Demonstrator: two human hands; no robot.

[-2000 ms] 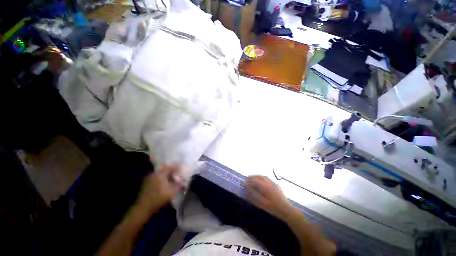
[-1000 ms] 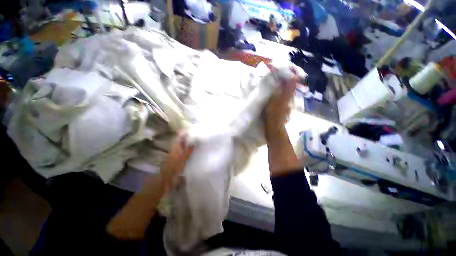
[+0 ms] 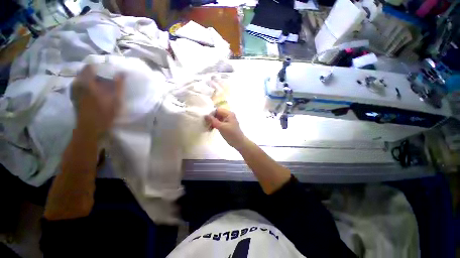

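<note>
A white garment piece (image 3: 146, 136) lies over the table edge, one part hanging down in front, and merges with the large white heap at left. My right hand (image 3: 224, 124) pinches its edge between thumb and fingers, left of the sewing machine. My left hand (image 3: 98, 95) is blurred over the cloth at left, thumb and fingers spread around a bunched part; whether it grips is unclear. The white sewing machine head (image 3: 348, 90) with blue stripe and black panel is at right. No cloth lies under its needle end (image 3: 285, 113).
The white garment heap (image 3: 40, 95) covers the table's left. An orange board (image 3: 219, 25) and dark cloth pieces (image 3: 276, 20) lie behind. Black-handled scissors (image 3: 403, 151) lie at the right end. White garments (image 3: 378, 216) are in a bin below the table.
The view has turned to the right and down. My right hand has come down from its raised position to the cloth edge. My left hand has moved left and up over the heap.
</note>
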